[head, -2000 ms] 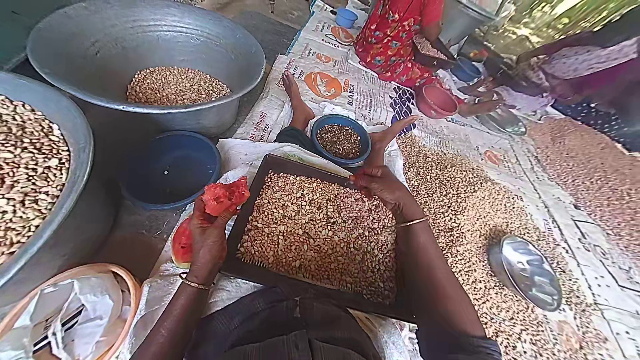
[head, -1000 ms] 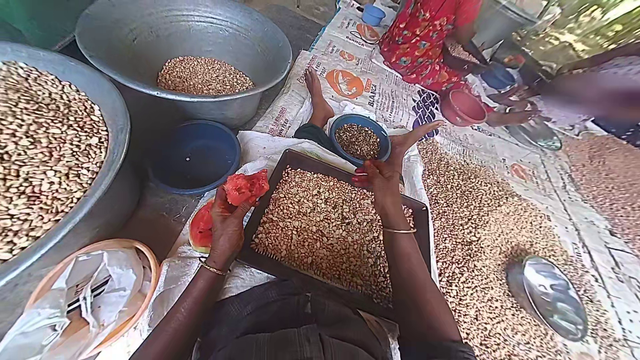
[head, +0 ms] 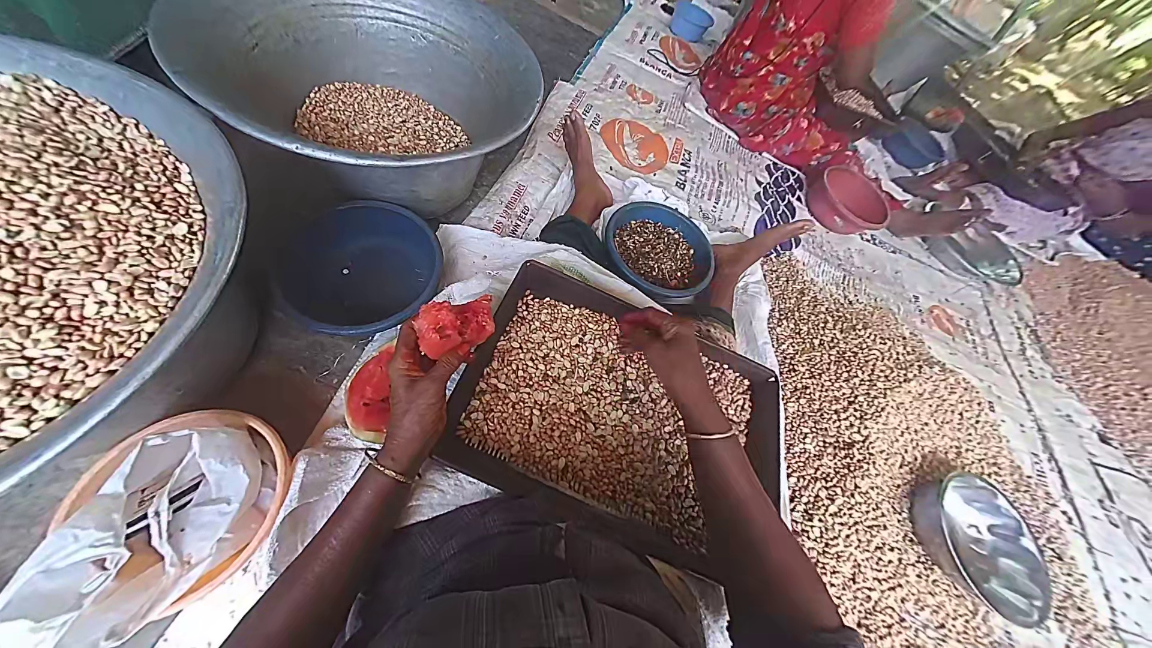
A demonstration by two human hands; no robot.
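My left hand (head: 421, 389) grips a torn chunk of red watermelon flesh (head: 453, 326) at the left edge of a dark rectangular tray (head: 767, 423). Shelled nuts or seeds (head: 576, 396) fill most of the tray, which rests at my lap. Over the tray's far right part hovers my right hand (head: 661, 346), its fingers bent and blurred; whether something small is between them I cannot tell. A cut piece of watermelon with rind (head: 369, 396) lies on white cloth behind my left hand. Just beyond the tray, a blue bowl (head: 702, 261) holds dark brown scraps between two bare feet.
Two large metal basins (head: 229, 234) (head: 486, 162) with nuts stand at left, near a dark blue basin (head: 360, 270) and an orange-rimmed tub (head: 270, 441) with white plastic. At right, nuts cover sacking around a steel bowl (head: 994, 549). Other people sit beyond, near a red bowl (head: 848, 200).
My right hand has moved from the tray's far rim, beside the blue bowl, back over the nuts. The left hand still holds the watermelon chunk.
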